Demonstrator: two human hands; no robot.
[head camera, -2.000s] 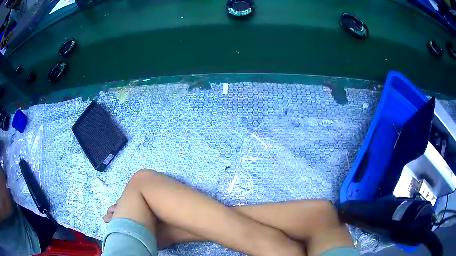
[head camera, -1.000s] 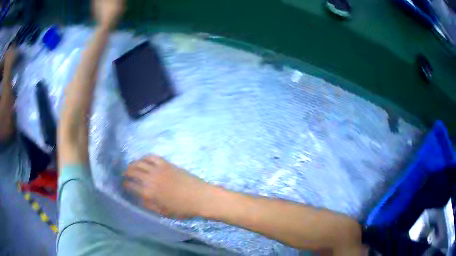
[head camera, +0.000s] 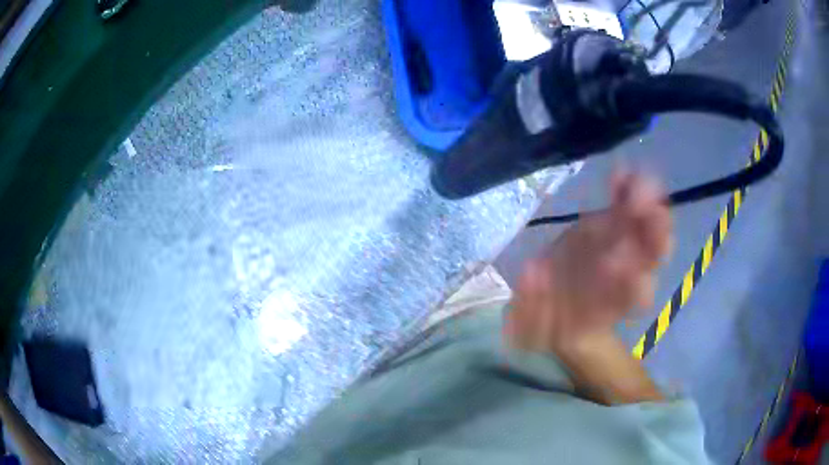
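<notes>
My right hand (head camera: 591, 272) is blurred, raised over the floor beyond the bench's right edge. Its fingers look apart and nothing shows in it. The thick black electric screwdriver (head camera: 536, 113) lies slantwise above my right hand, apart from it, with a black cable looping right. It overlaps the near end of the blue plastic bin (head camera: 432, 136). My left hand is not in view. A strip of skin shows at the lower left edge; I cannot tell whose arm it is.
The bench (head camera: 209, 227) has a bubble-wrap cover. A black tray (head camera: 64, 381) lies at lower left, and the green conveyor (head camera: 100, 100) curves along the left. A white box (head camera: 527, 27) stands in the bin. Yellow-black tape (head camera: 709, 263) and a red object (head camera: 800, 431) are on the right.
The view has swung right, so the bin and screwdriver now sit near the top centre. My right hand has left the bench's near edge; my left hand has gone out of view.
</notes>
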